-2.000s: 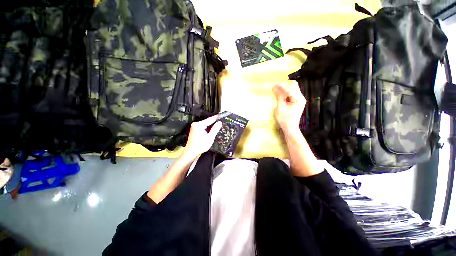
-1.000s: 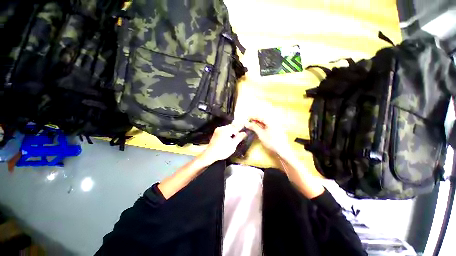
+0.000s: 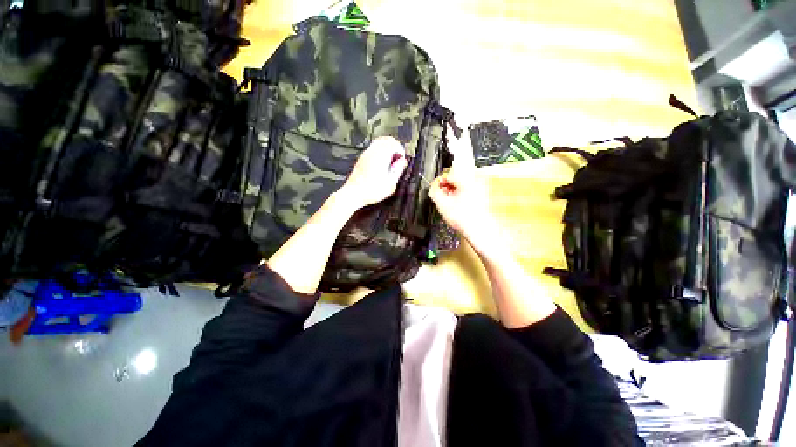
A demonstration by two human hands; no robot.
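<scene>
A camouflage backpack [image 3: 323, 113] lies in front of me on the pale-yellow table. My left hand [image 3: 375, 172] is over its right part, fingers curled near the side webbing; what they hold is hidden. My right hand [image 3: 459, 199] is just beyond the bag's right edge, its fingertips closed on a very thin light string that runs towards my left hand. A dark hang tag [image 3: 445, 237] with a green corner shows below my right hand, beside the bag's edge. Whether the string joins the tag cannot be seen.
Dark camouflage backpacks [image 3: 105, 148] are at the left, and another [image 3: 672, 244] is at the right. A black-and-green card [image 3: 506, 141] lies on the table [image 3: 602, 52]; another [image 3: 349, 16] shows behind the middle bag. A blue stool [image 3: 83, 306] stands lower left.
My hands have moved up from the table's front edge to the middle backpack's right side. They are apart now, with a thin string between them. The middle bag sits further right and nearer in view.
</scene>
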